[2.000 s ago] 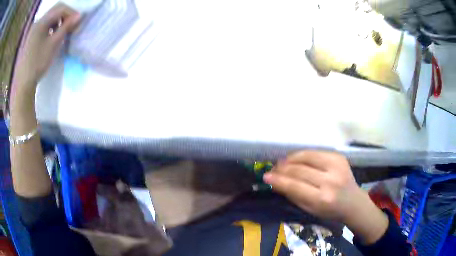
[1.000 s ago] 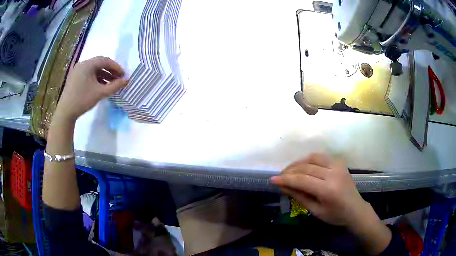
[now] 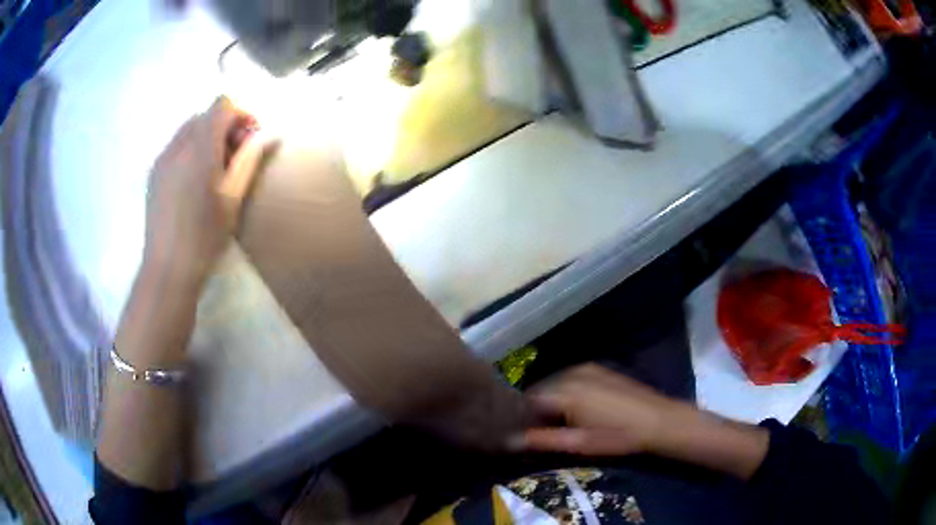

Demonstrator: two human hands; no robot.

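A brown fabric panel [image 3: 354, 292] runs slantwise from the needle area over the table's front edge to the lap. My left hand [image 3: 210, 179] holds its upper end with pinched fingers under the bright lamp. My right hand [image 3: 600, 410] holds its lower end near the lap. The machine head [image 3: 298, 26] is blurred at the top, with a black round-ended attachment [image 3: 408, 56] beside it. The glare hides the needle and presser foot.
The striped stack of cut strips [image 3: 46, 267] lies at the left. Strip piles [image 3: 595, 77] lie right of the needle plate [image 3: 446, 118], near red-handled scissors [image 3: 652, 15]. A red plastic bag [image 3: 770, 318] and a blue basket [image 3: 847, 267] are at the right.
The view has swung to the right. The brown panel is now up on the table between both hands. My left hand has moved from the striped stack to the needle area.
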